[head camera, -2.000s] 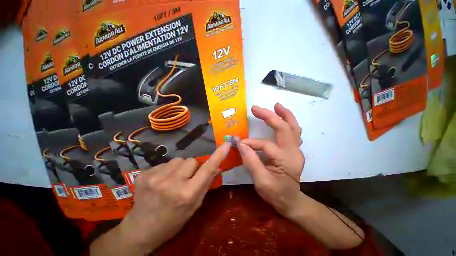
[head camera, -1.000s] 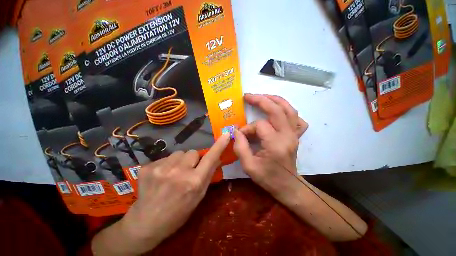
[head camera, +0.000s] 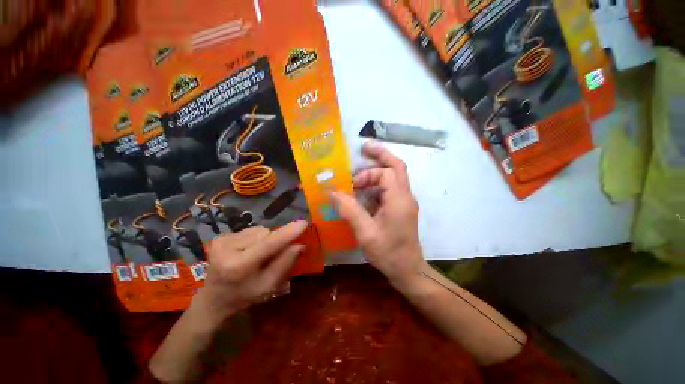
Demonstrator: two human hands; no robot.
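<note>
The top orange and black carton lies over others in a fan. A small shiny hologram sticker lies low on its yellow-orange side panel, blurred. My left hand rests over the carton's lower part, index finger extended left of the side panel. A small pale piece shows under its fingers; I cannot tell if it is held. My right hand is at the carton's right edge, thumb by the sticker and fingers apart; nothing is clearly seen in it.
A silver-grey strip with a dark end lies on the white table. More cartons overlap at the upper right, one with a shiny sticker. A crumpled yellow-green bag is at the right edge. An orange stack is blurred at the upper left.
The view has shifted. My left index finger has moved left off the sticker. My right thumb and fingers have spread apart. The sticker now shows uncovered on the side panel.
</note>
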